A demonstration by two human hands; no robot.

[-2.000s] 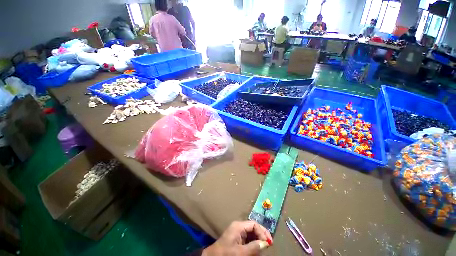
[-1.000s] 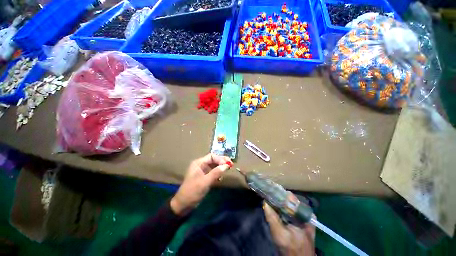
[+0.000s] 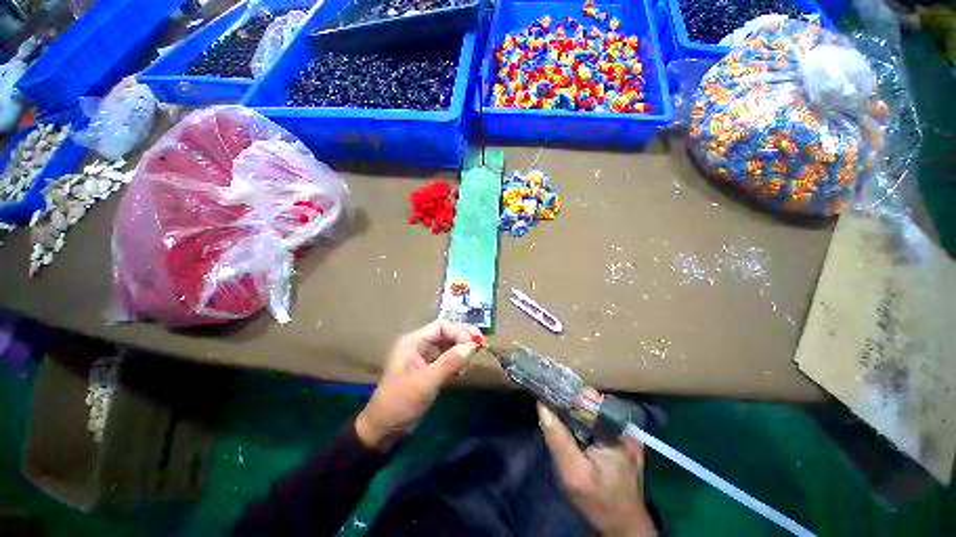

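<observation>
My left hand (image 3: 412, 380) pinches a tiny red piece (image 3: 477, 341) between thumb and fingertips, near the table's front edge. My right hand (image 3: 600, 470) holds the glue gun (image 3: 553, 384), its nozzle touching or almost touching the red piece. A long whitish glue stick (image 3: 713, 480) sticks out of the gun's back. A striped cone (image 3: 459, 288) stands near the near end of the green board (image 3: 476, 233). A pile of red pieces (image 3: 432, 206) lies left of the board and a pile of striped cones (image 3: 529, 201) right of it.
Pale pink snips (image 3: 536, 312) lie right of the board. Blue crates (image 3: 582, 127) stand behind, holding finished pieces and dark parts. A bag of red pieces (image 3: 189, 226) is at left, a bag of striped cones (image 3: 791, 121) at right. A cardboard sheet (image 3: 886, 341) lies at the right edge.
The view has tilted down from two seconds ago, and my right hand with the glue gun has come into view. Over the last second the nozzle has moved left to the red piece.
</observation>
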